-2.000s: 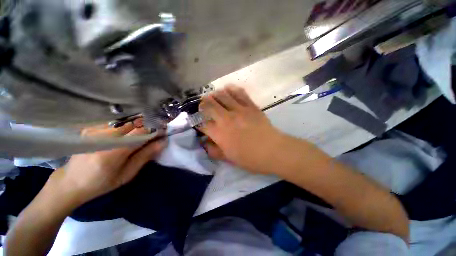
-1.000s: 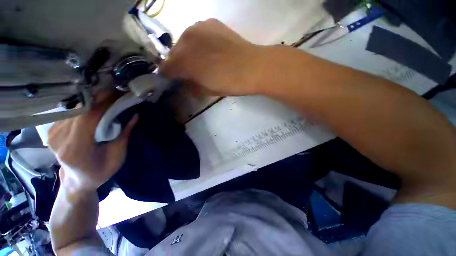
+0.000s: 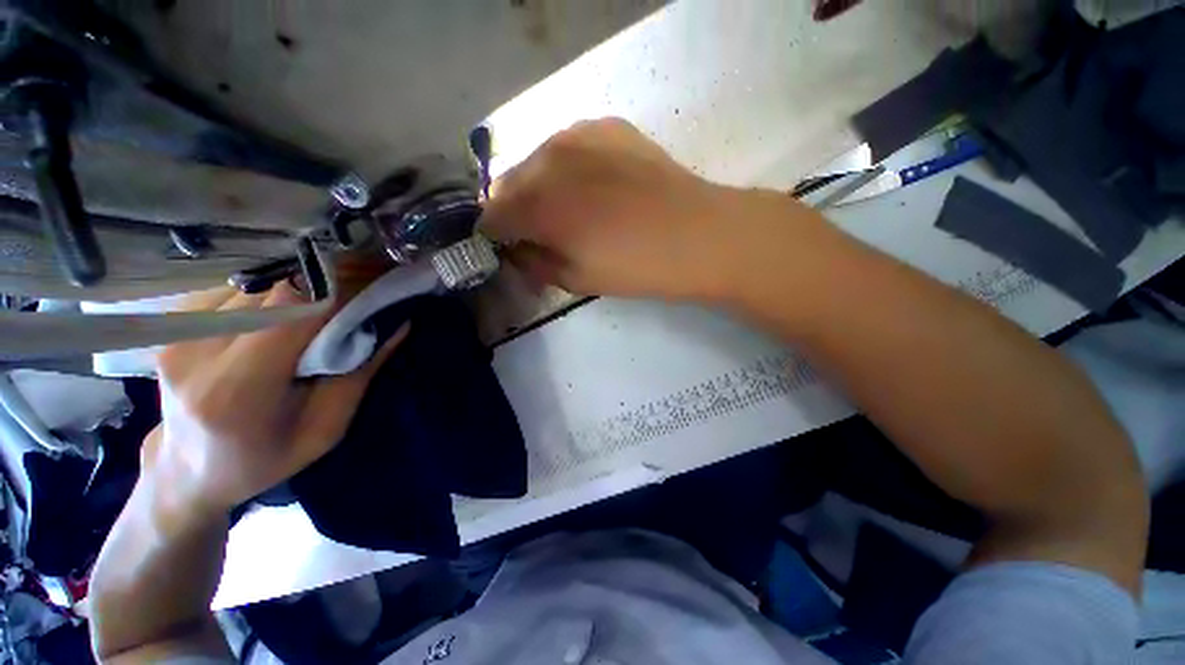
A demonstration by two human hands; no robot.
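Observation:
A navy panel (image 3: 422, 435) lies on the white table under my left hand and hangs to its front edge. A small pale piece (image 3: 351, 340) is folded between my left thumb and fingers (image 3: 260, 383) and runs up to a ridged silver screw (image 3: 465, 263). My right hand (image 3: 604, 208) is closed at the right side of the screw, near the needle area of the machine (image 3: 429, 65). What its fingertips hold is hidden. The needle itself is not visible.
Small scissors with a blue handle (image 3: 938, 161) lie at the right, beside dark grey scraps (image 3: 1072, 156) and a flat grey strip (image 3: 1029, 243). A printed ruler scale (image 3: 689, 405) runs along the table's front. More cloth is heaped at the far left and below the table.
The view has shifted from two seconds ago. The white cloth between both hands is replaced by the navy panel with the pale piece. Since one second ago, the hands keep nearly the same pose.

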